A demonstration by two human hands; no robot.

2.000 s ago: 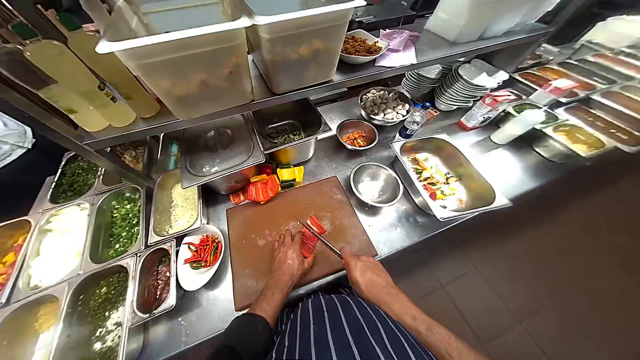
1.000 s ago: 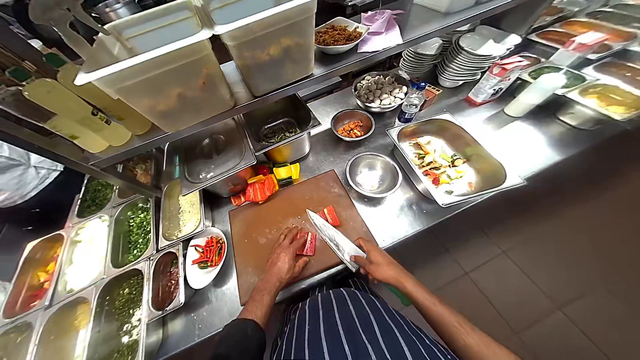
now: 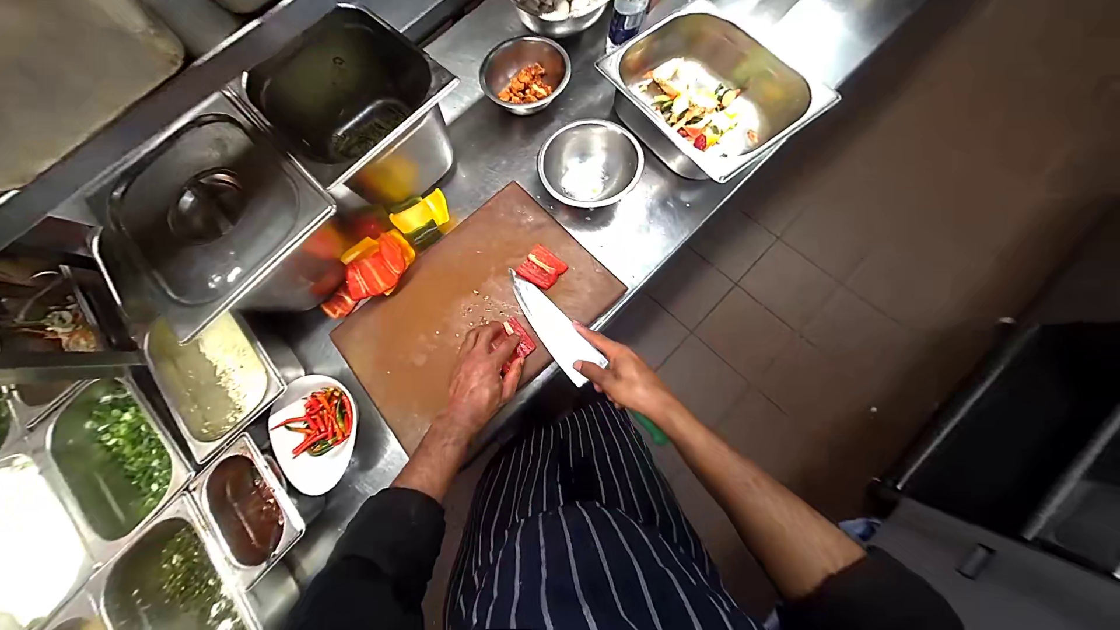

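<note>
On a brown cutting board [image 3: 420,350], my left hand [image 3: 481,372] has its fingertips on a piece of red bell pepper [image 3: 521,339]. My right hand [image 3: 623,369] grips a chef's knife [image 3: 553,325] where blade meets handle; a bit of green handle shows below the hand. The blade lies tilted beside the held piece, its tip close to another red pepper piece [image 3: 542,266]. At the board's far left edge sit red pepper pieces [image 3: 379,268] and yellow pepper pieces [image 3: 420,213]. Pale seeds are scattered near my left fingertips.
Beyond the board stand a steel bowl [image 3: 591,164], a bowl of orange-brown pieces [image 3: 526,75] and a deep steel pan [image 3: 717,87] with cut vegetables. At left are a plate of red chillies [image 3: 313,435], a lidded steel container [image 3: 210,210] and several food inserts. The counter edge runs along the right.
The view has swung closer and turned. The knife, between the two pepper pieces two seconds ago, now lies with its blade broadside up. My left hand stays on the near piece.
</note>
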